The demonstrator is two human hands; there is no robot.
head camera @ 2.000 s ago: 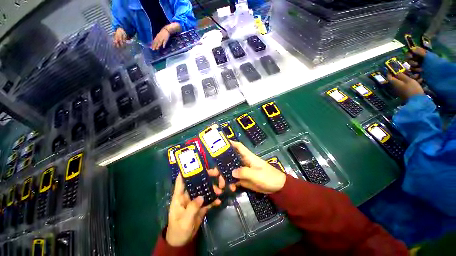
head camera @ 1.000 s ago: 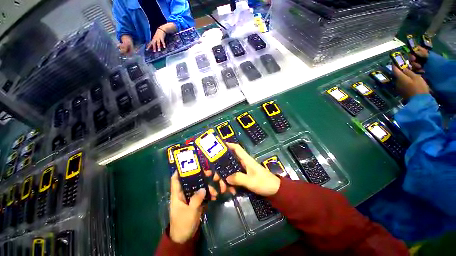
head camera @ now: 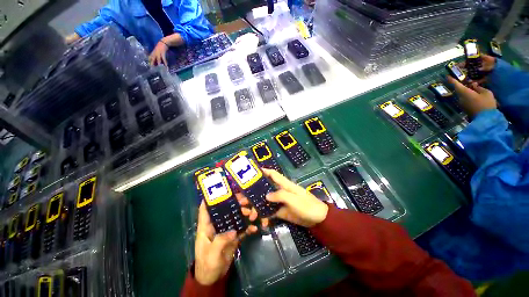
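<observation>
My left hand (head camera: 212, 249) holds a yellow-framed keypad phone (head camera: 216, 190) upright, its screen lit white with a dark mark. My right hand (head camera: 293, 202) holds a second yellow-framed phone (head camera: 244, 170) close beside it, its screen also lit white with a dark mark. Both thumbs are on the keypads. Below lies a clear plastic tray (head camera: 260, 255) with several yellow-framed phones, screens dark where visible, and an all-black phone (head camera: 358, 188). A small part of a red phone (head camera: 221, 164) shows behind the held phones.
Stacked blister trays with dark parts stand at left (head camera: 139, 104), more at upper right (head camera: 394, 40). Yellow-framed phones (head camera: 86, 194) lie in trays at left. Dark and grey shells (head camera: 267, 90) lie on the white strip. A blue-sleeved worker at right (head camera: 493, 116) holds phones; another sits opposite.
The marks on both lit screens differ. Both held phones have shifted slightly. The opposite worker's arm has reached out leftward, and the right neighbour's held phones have moved.
</observation>
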